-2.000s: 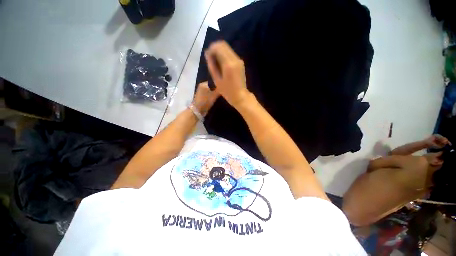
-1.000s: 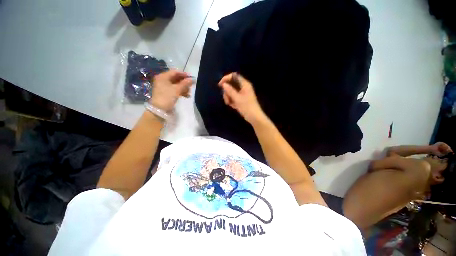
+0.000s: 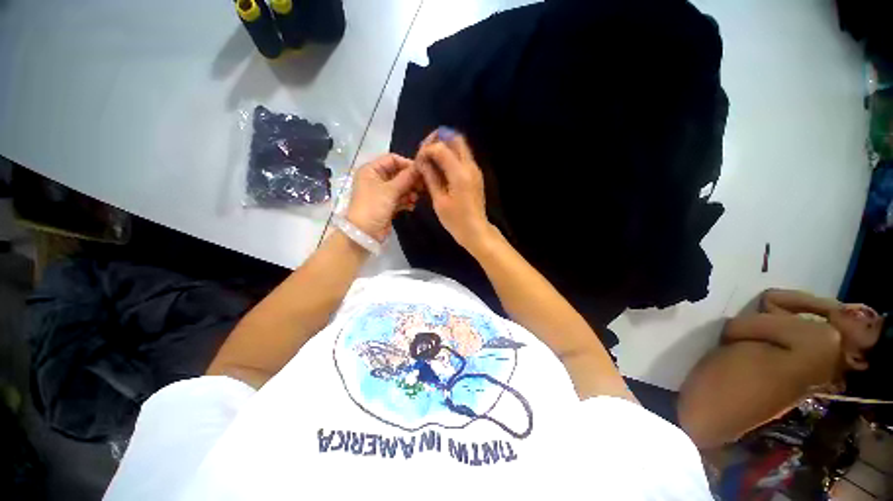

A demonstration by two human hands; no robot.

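Observation:
A large layered pile of black cloth pieces (image 3: 578,147) lies flat on the white table, with jagged edges at its right. My left hand (image 3: 380,196) and my right hand (image 3: 452,186) meet fingertip to fingertip over the pile's left edge. The fingers of both hands are pinched together. A small bluish bit shows at my right fingertips, blurred; what the left fingertips pinch is too small to tell. A clear plastic bag of small black pieces (image 3: 287,159) lies left of my left hand.
Dark thread cones with yellow tops (image 3: 284,24) stand at the upper left. A thin dark reddish stick (image 3: 766,257) lies right of the cloth. Another person (image 3: 774,362) leans at the table's right edge. A dark cloth heap (image 3: 127,333) lies below the table at the left.
My left hand has moved right, from beside the plastic bag back to the cloth edge. My right hand has shifted slightly left, and the fingertips now meet. The other person's head and arm have shifted.

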